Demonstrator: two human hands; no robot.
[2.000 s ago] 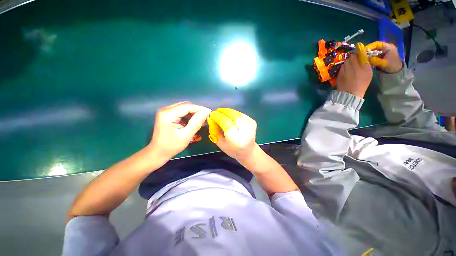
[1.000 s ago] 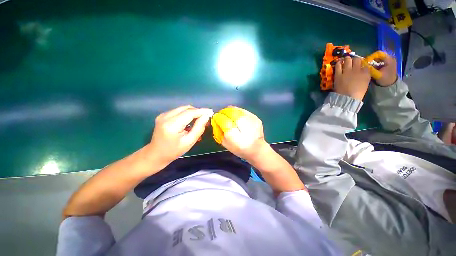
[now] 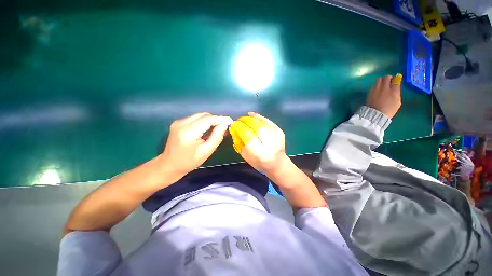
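Observation:
My bare left hand is over the green bench's near edge, its thumb and fingertips pinched together. A tiny pale part seems to show at those fingertips; it is too small to make out clearly. My right hand is just to the right, its fingers curled in yellow finger covers, with the fingertips close to the left ones. Whether the right fingers hold anything is hidden.
The glossy green bench spans the front. At right, a neighbour's hand with a yellow finger cover rests over it. A blue bin stands at the bench end. Orange units lie low at far right.
My hands stay almost in place, fingertips together. The neighbour's orange unit has left the bench; one neighbour's hand has gone from view, and the body leans right, uncovering orange units there.

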